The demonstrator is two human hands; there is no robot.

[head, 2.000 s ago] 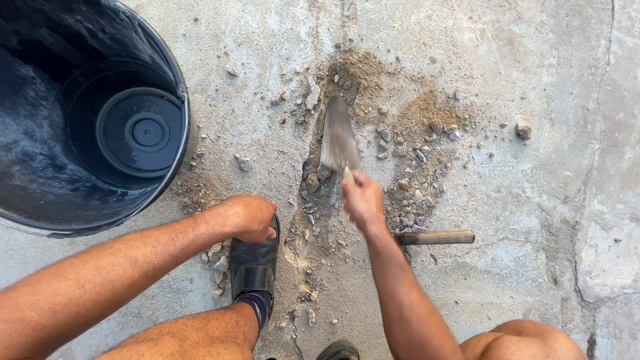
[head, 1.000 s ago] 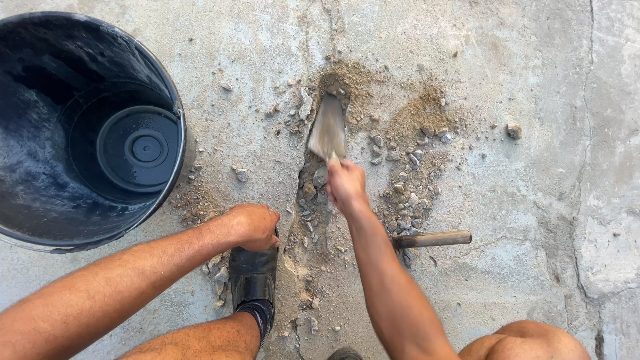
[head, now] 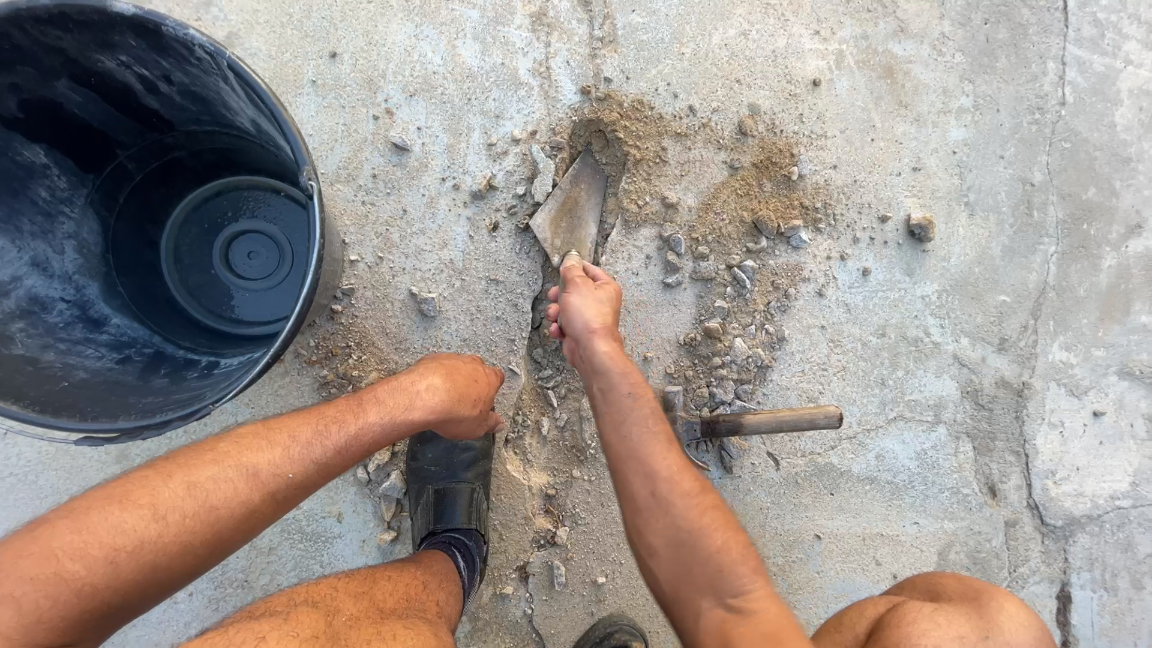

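My right hand (head: 587,308) grips the handle of a pointing trowel (head: 574,209), whose metal blade lies in the broken channel (head: 543,346) in the concrete, its tip toward the sandy hole at the upper end. The handle is mostly hidden in my fist. My left hand (head: 461,394) hangs just above the toe of my black shoe (head: 449,490), fingers curled and pointing down; whether it holds anything does not show. Right of my right forearm, a claw hammer (head: 765,421) with a wooden handle lies on the rubble.
A large black bucket (head: 317,261) stands at the upper left, with a wet-looking bottom. Stone chips (head: 740,346) and sand (head: 756,184) lie right of the channel, more crumbs near the bucket. A long crack (head: 1044,297) runs through the concrete at the right.
The trowel blade, blurred in both earlier frames, now shows sharply in the channel, still in my right hand. My left hand has stayed over the shoe. The hammer lies where it was.
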